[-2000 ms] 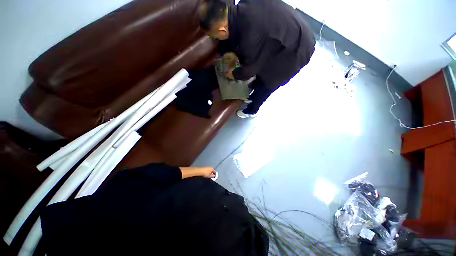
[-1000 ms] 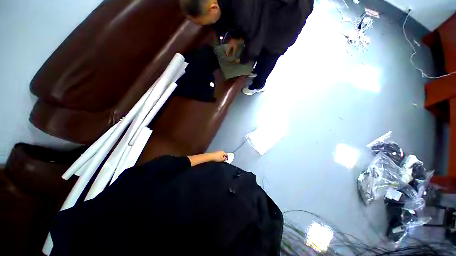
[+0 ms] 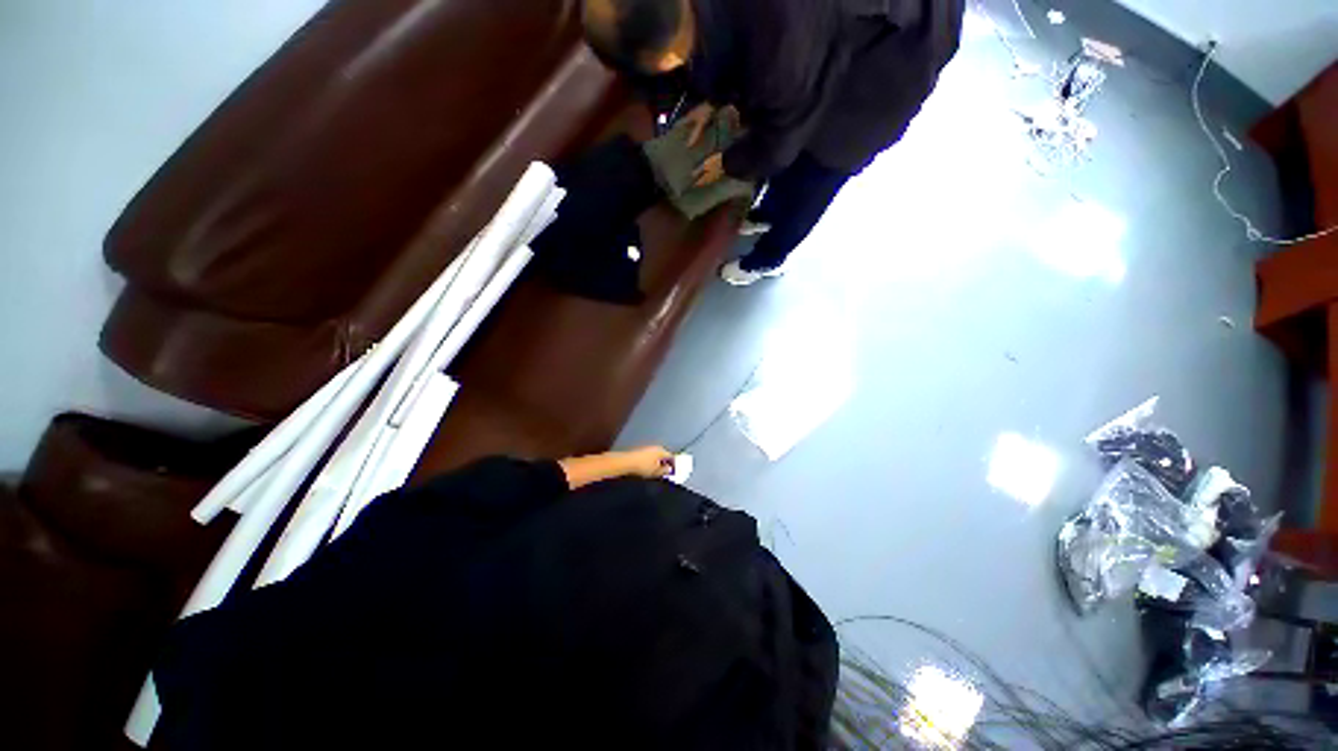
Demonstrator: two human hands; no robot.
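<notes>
My left hand (image 3: 650,462), small in view, comes out of a black sleeve and holds a small white item (image 3: 680,468) at the fingertips; what it is cannot be told. My right hand is not in view. Long white paper rolls (image 3: 396,367) lie slantwise across the brown sofa (image 3: 338,191); my dark clothing hides their lower part. Black cloth (image 3: 594,220) with a small white spot lies on the seat beyond the upper roll ends.
A person in dark clothes (image 3: 836,74) bends over the sofa, both hands on an olive-green garment (image 3: 697,169). Clear plastic bags (image 3: 1137,536) with dark contents lie on the floor at right, a white sheet (image 3: 778,411) nearer. Thin dark strands (image 3: 910,704) lie below; reddish-brown furniture (image 3: 1299,294) is at right.
The view has shifted, so the bags and rolls sit elsewhere in it. My left hand still holds the white item. The other person's hands have moved on the olive-green garment, which looks more folded.
</notes>
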